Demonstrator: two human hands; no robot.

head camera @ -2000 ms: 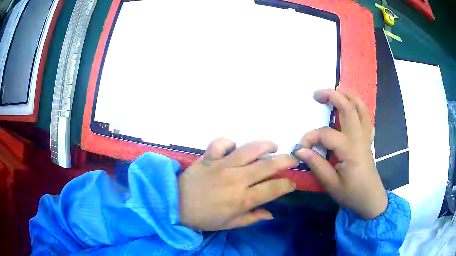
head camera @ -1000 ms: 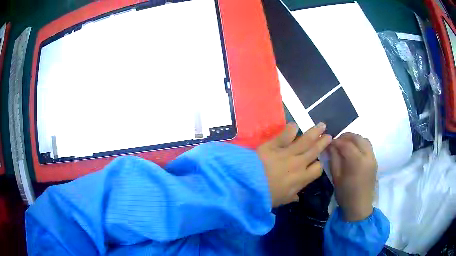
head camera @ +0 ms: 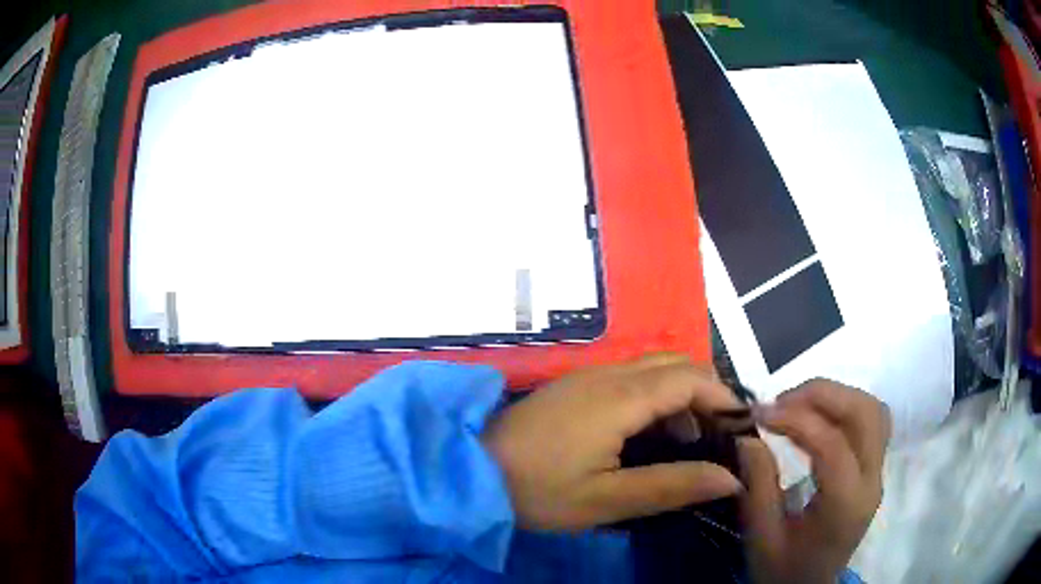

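The backlight panel (head camera: pixel 360 188), bright white with a thin black border, lies on a red foam pad (head camera: pixel 645 205). Two short pale tabs stand up from its lower edge, one left (head camera: pixel 172 318) and one right (head camera: pixel 523 301). My left hand (head camera: pixel 611 445) is below the foam's lower right corner, its fingertips at something small and dark that I cannot make out. My right hand (head camera: pixel 828 456) meets it from the right and holds a small white piece (head camera: pixel 788 462) in its fingers. No hand touches the panel.
A black adhesive sheet (head camera: pixel 742 188) lies right of the foam on a large white sheet (head camera: pixel 879 217). A clear bag (head camera: pixel 970 217) and heaped white film (head camera: pixel 959 491) are further right. A narrow grey-white sheet (head camera: pixel 74 228) and another panel (head camera: pixel 11 171) are at left.
Both hands have left the panel's lower right corner, where they were two seconds ago, and are together off the foam. A white piece now shows in my right hand. The view has shifted.
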